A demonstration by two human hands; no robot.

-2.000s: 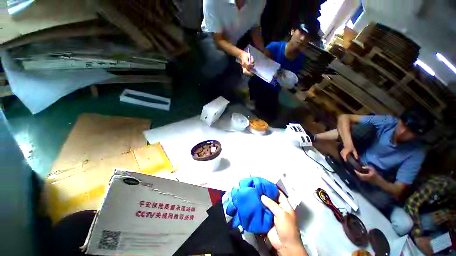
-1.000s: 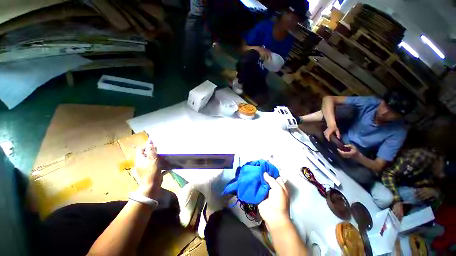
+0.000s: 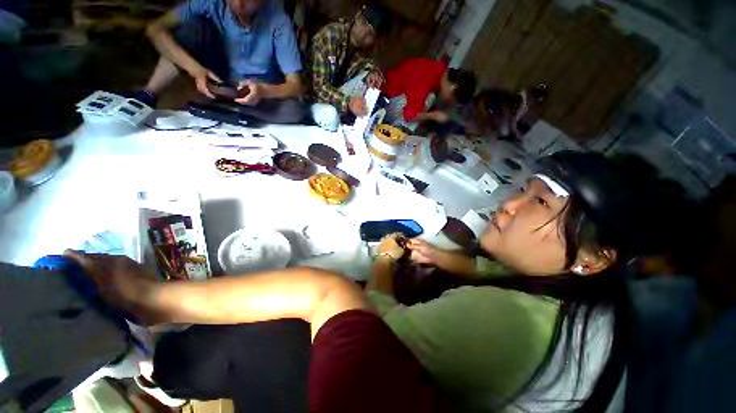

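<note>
My right arm reaches leftward across the view. My right hand (image 3: 117, 282), blurred, is at the left edge on the blue cloth (image 3: 52, 262), which lies against a dark grey panel of a carton (image 3: 48, 331). The cloth is mostly hidden by the hand, and the carton is cut off by the picture's left edge. My left hand is out of the picture.
The white table (image 3: 105, 193) holds an open box of cables (image 3: 176, 246), a round white lid (image 3: 254, 252), a yellow round item (image 3: 328, 189), brown dishes (image 3: 293, 164) and a glossy black device (image 3: 391, 230). A person in green (image 3: 484, 323) sits close on the right. Others sit beyond.
The view has swung right, bringing the near person and cable box into sight. My left hand has left the picture. The cloth is now against a dark carton panel at the left edge.
</note>
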